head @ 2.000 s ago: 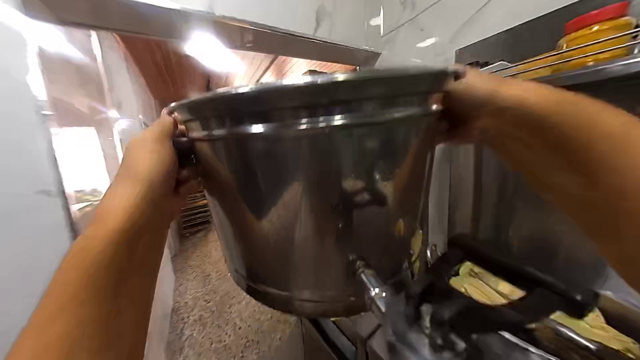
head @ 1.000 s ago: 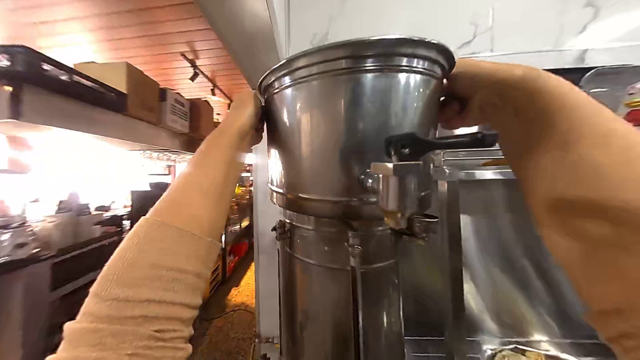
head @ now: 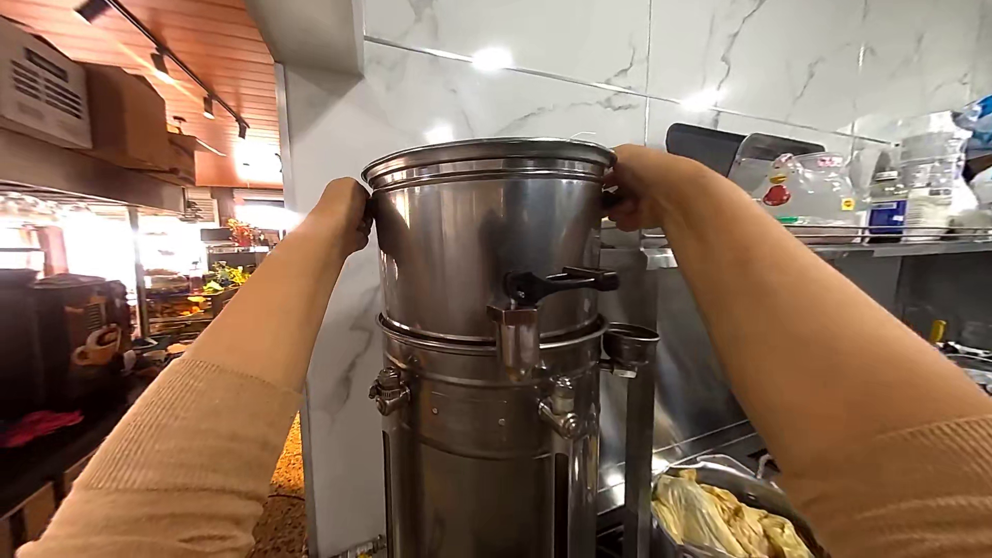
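A stainless steel vessel point(head: 465, 248) with a rolled rim stands upright in the middle of the head view. My left hand point(head: 346, 213) grips its left side just below the rim. On the right side, my right hand point(head: 639, 186) is closed on a dark handle, partly hidden by the fingers. A metal spigot point(head: 518, 341) with a black lever point(head: 562, 285) sticks out of the vessel's lower front. The vessel's bottom sits in the upper ring of a tall steel cylinder point(head: 480, 434), which has metal taps point(head: 390, 391) on its sides.
A small steel cup point(head: 630, 341) is fixed beside the cylinder at the right. Below my right forearm is a pot point(head: 744, 484) holding yellowish, cloth-like or leafy contents. A wall shelf point(head: 891, 249) carries bottles and plastic containers. Cardboard boxes point(head: 128, 116) lie on the upper left shelf.
Two seconds ago I held the vessel up close to the camera. It now rests farther off on the tall cylinder, both hands still on it. The view has swung considerably.
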